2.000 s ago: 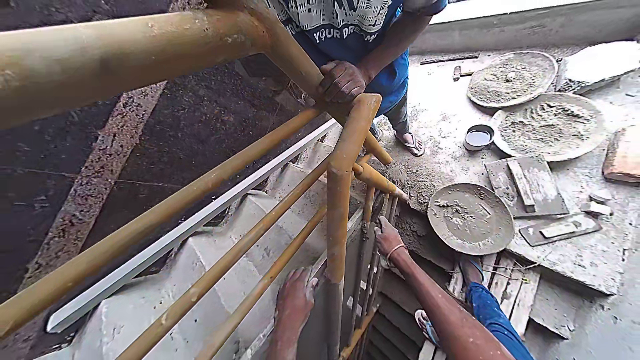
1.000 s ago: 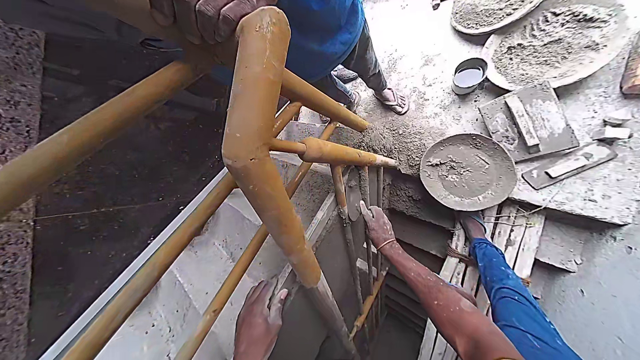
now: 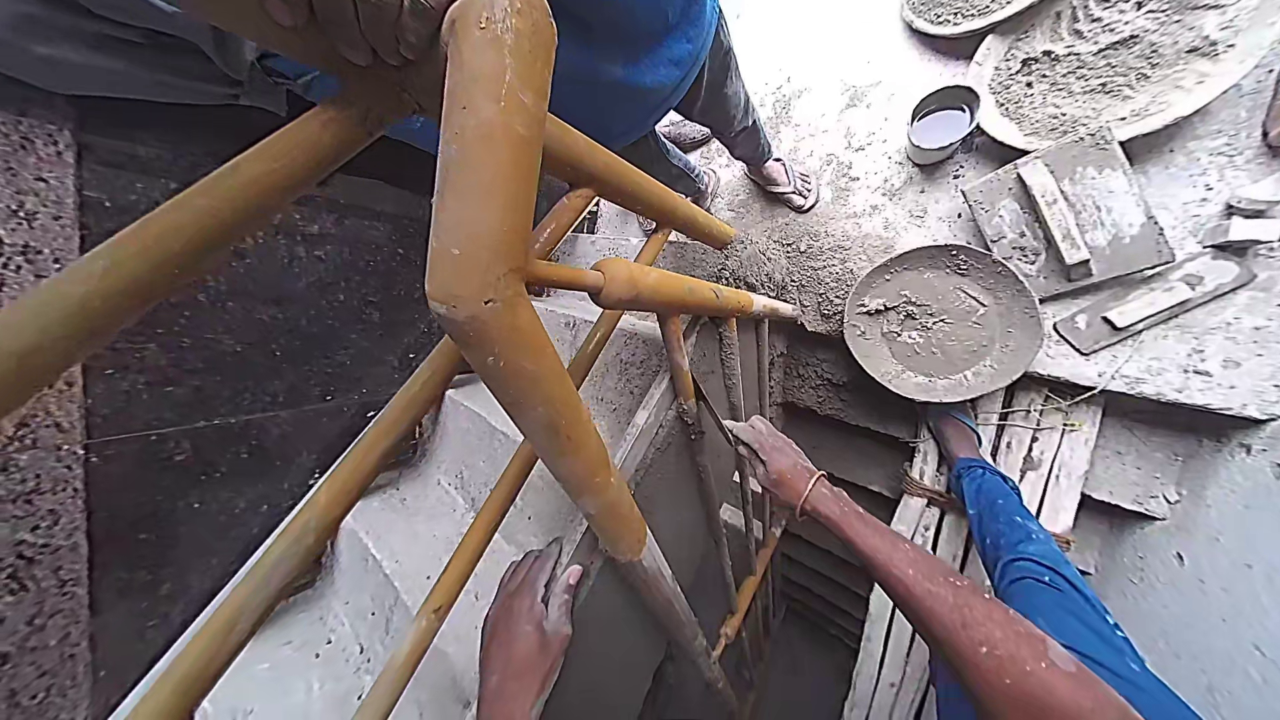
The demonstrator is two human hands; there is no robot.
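Observation:
My left hand [image 3: 525, 625] rests on the lower end of a long straight edge strip [image 3: 645, 425] that lies along the stair edge, below the yellow metal railing [image 3: 500, 200]. Beyond the thin balusters, my right hand [image 3: 775, 460] is closed round a tool with a thin dark blade [image 3: 712, 415], probably a trowel; its handle is hidden in the fingers. The blade points up and left between the balusters. Wet grey plaster [image 3: 640, 540] covers the stair side under the strip.
A person's hand [image 3: 350, 25] grips the railing at the top. To the right are a round pan of mortar [image 3: 943, 322], a cup of water [image 3: 942, 125], a large mortar pan [image 3: 1110, 65], and wooden floats [image 3: 1155, 303]. My foot is on wooden planks [image 3: 905, 560] over the stair drop.
The view has shifted closer to the railing since two seconds ago. The other person's hand is now further up the railing in view. My hands stay near the strip and balusters.

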